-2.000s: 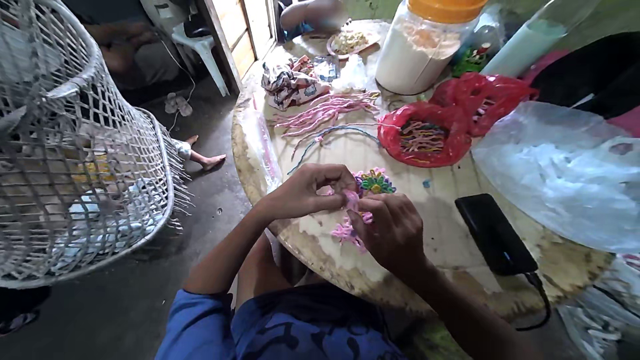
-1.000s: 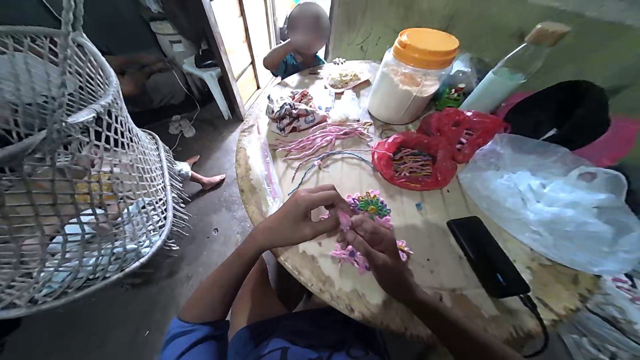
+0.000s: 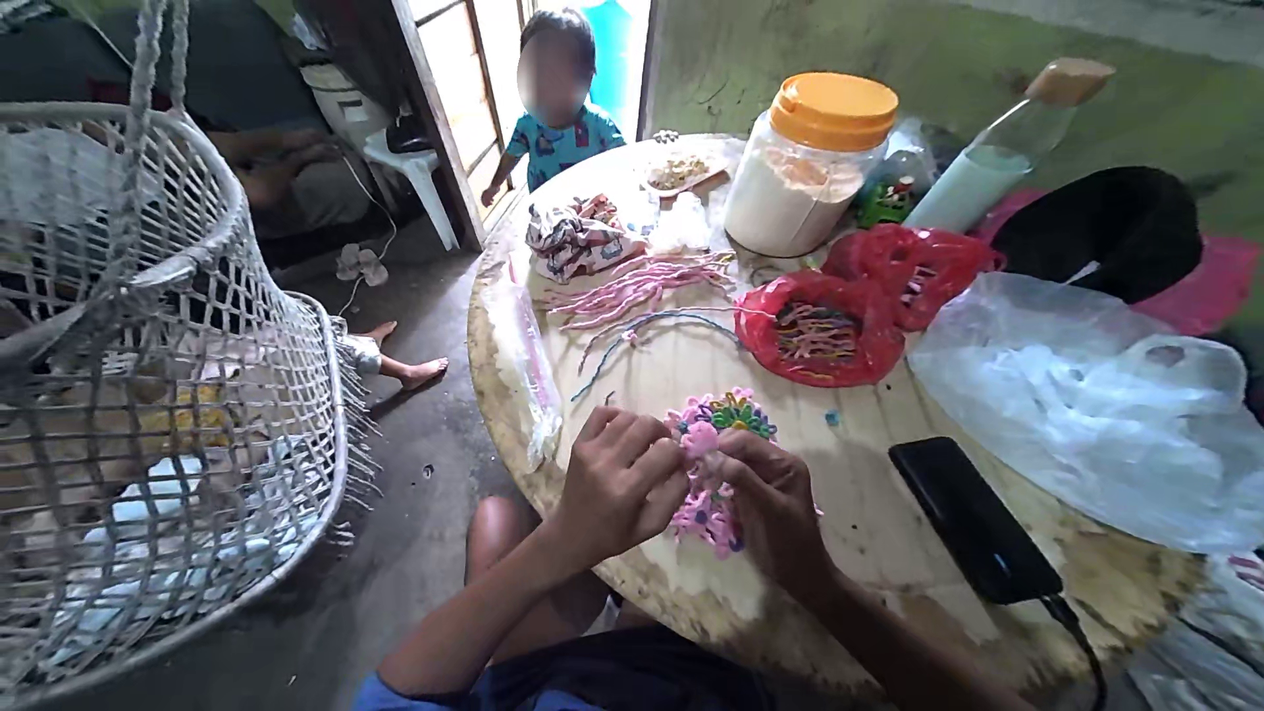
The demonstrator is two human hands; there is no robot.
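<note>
My left hand (image 3: 624,481) and my right hand (image 3: 772,499) meet above the near part of the round table, fingertips pinched on a small pink flower-shaped piece (image 3: 701,437). Behind and beneath them lies a cluster of pink, green and purple looped flowers (image 3: 736,415), partly hidden by my fingers. Farther back rests a bundle of pink fuzzy stems (image 3: 647,286), with a bluish stem (image 3: 642,321) curving in front of it. To its right, a red plastic bag (image 3: 874,355) holds many short multicoloured stems.
A black phone (image 3: 973,518) with a cable lies at right, near a clear plastic bag (image 3: 1086,395). An orange-lidded jar (image 3: 800,178), a corked bottle (image 3: 997,158) and a patterned cloth bundle (image 3: 583,237) stand behind. A person (image 3: 563,128) is at the far edge; a woven hammock chair (image 3: 197,395) hangs left.
The person at the far edge has lowered the hand that was near the face one second ago. My hands stay together over the flower cluster, still pinching the pink piece.
</note>
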